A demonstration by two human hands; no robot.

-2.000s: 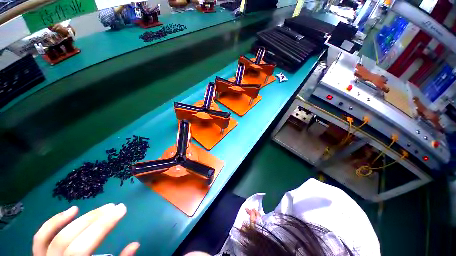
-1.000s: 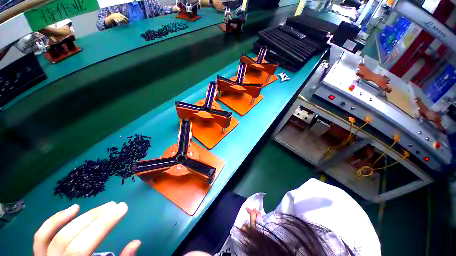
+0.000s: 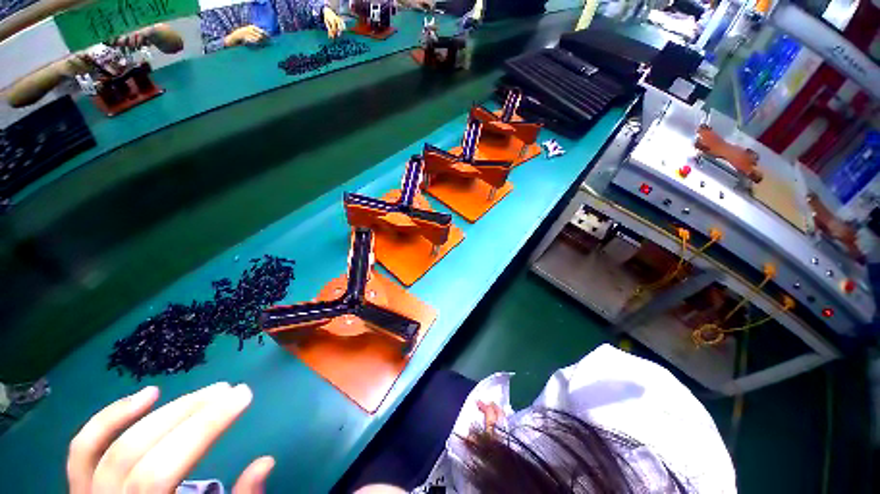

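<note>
My left hand (image 3: 159, 439) is at the lower left edge, cut off at the wrist, thumb apart from the fingers, with nothing seen in it. My right hand cannot be made out. Beyond my left hand lies a loose heap of small black parts (image 3: 164, 340) on the blue-green bench. To its right stands the nearest jig, with an orange-brown base plate (image 3: 371, 383) and a glossy black Y (image 3: 352, 307) on top. More such jigs (image 3: 396, 220) stand in a row behind it. No hand touches the heap or jigs.
A person's white garment (image 3: 642, 415) and dark hair fill the lower right. Black trays (image 3: 569, 87) are piled at the far bench end, near a small silver-white item (image 3: 553, 148). A grey-white machine (image 3: 666, 164) stands right. People's hands work at the facing bench (image 3: 207, 72).
The bench and jigs sit slightly further right in view. My left hand keeps its open shape. Across the facing bench, other people's hands and arms have moved.
</note>
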